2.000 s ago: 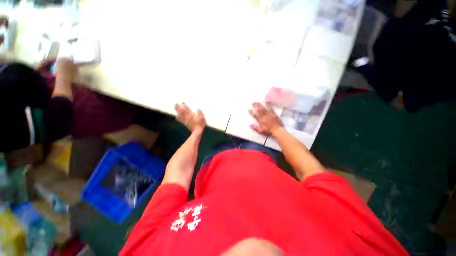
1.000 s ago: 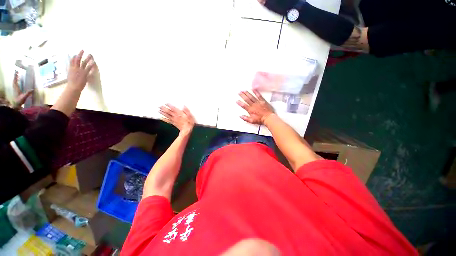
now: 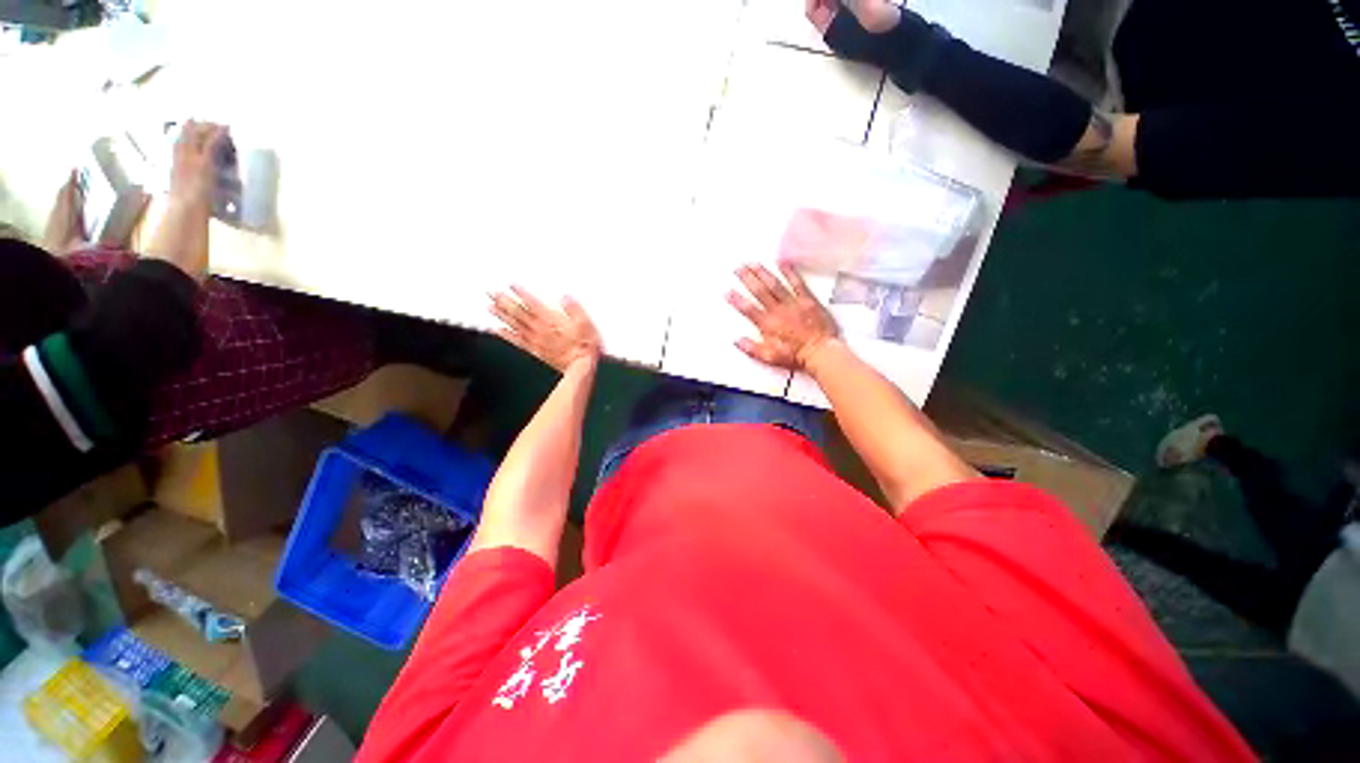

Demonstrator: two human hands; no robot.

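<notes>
My left hand rests on the near edge of the pale table, fingers apart and empty. My right hand lies flat on the table to the right, fingers spread and empty. Just beyond and right of it lies a flat glossy bundle of clear bags, pinkish at its left end, over a printed picture on the table. My right fingertips are close to its left end; I cannot tell if they touch.
A coworker at the left handles a small carton. Another person's dark-sleeved arm reaches over the table's far right. On the floor are a blue crate with dark shiny pieces, brown boxes, yellow packs and, at right, a person's foot.
My hands stay on the table while the view shifts slightly. The left coworker's hand has closed on a carton. A foot and leg have come into view at the right.
</notes>
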